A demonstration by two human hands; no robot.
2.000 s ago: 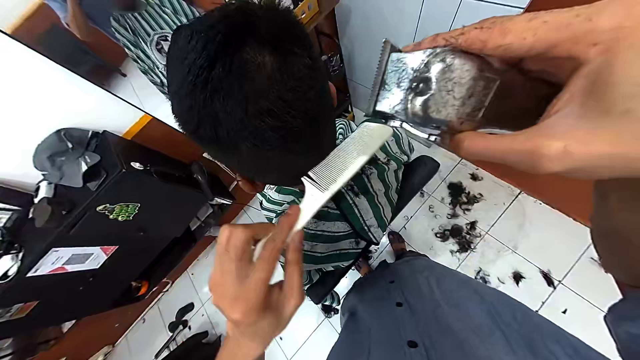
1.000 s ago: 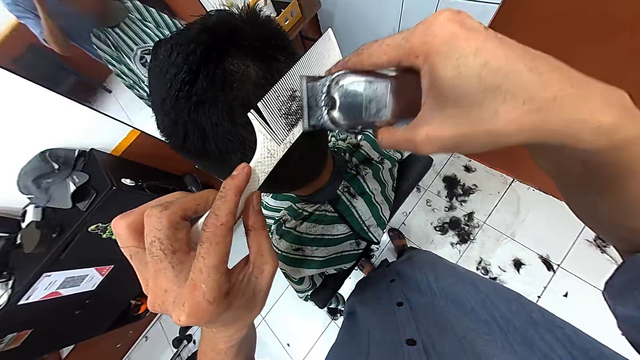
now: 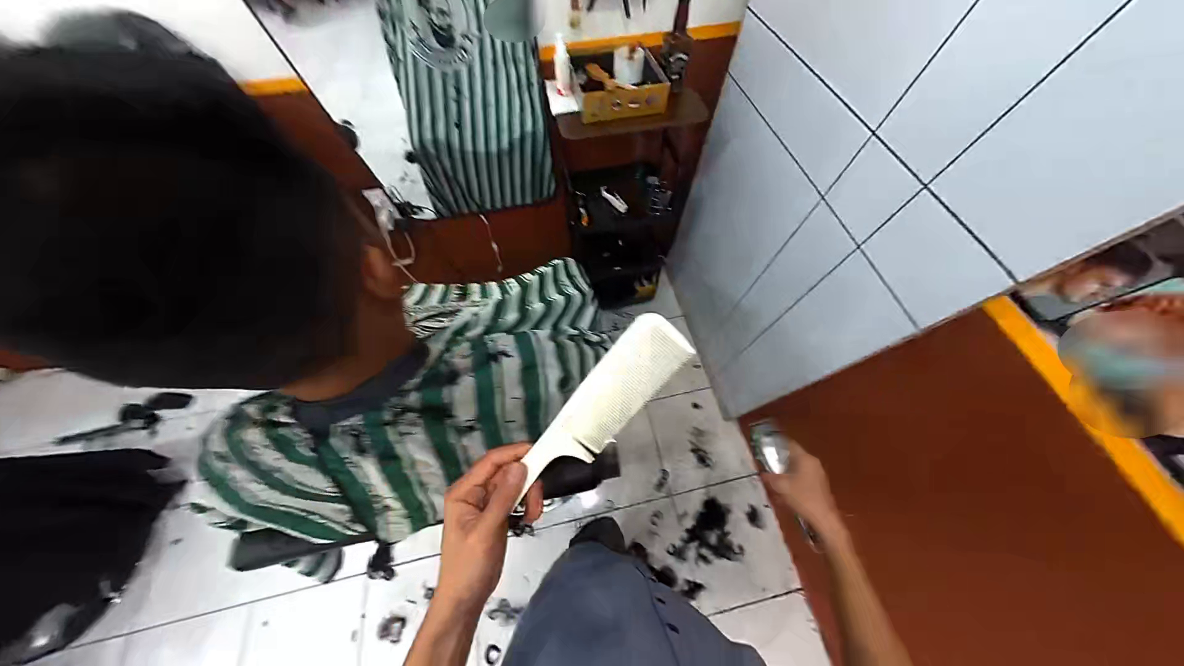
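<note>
My left hand point(image 3: 486, 513) grips the handle of a white comb point(image 3: 624, 384), its wide toothed end pointing up and away from me. My right hand point(image 3: 805, 486) is lower right, shut on a metal hair clipper point(image 3: 770, 448), well apart from the comb and beside the brown wall. A seated person's dark-haired head point(image 3: 166, 213), blurred, fills the upper left. Around the person lies a green-and-white striped barber cape point(image 3: 462, 398) with cut hair scattered on it. The comb is in front of the cape's right side and does not touch the hair.
Clumps of cut hair point(image 3: 708, 532) lie on the white tiled floor. A tiled wall point(image 3: 832, 185) stands at the right, above a brown wall panel point(image 3: 925, 490). By the mirror, a shelf point(image 3: 638, 122) bears a yellow box point(image 3: 624, 102) with supplies. Chair armrests point(image 3: 277, 549) flank the person.
The view has swung right. The comb and clipper, together at the hair one second ago, are now away from the head and far apart, with my right hand lowered.
</note>
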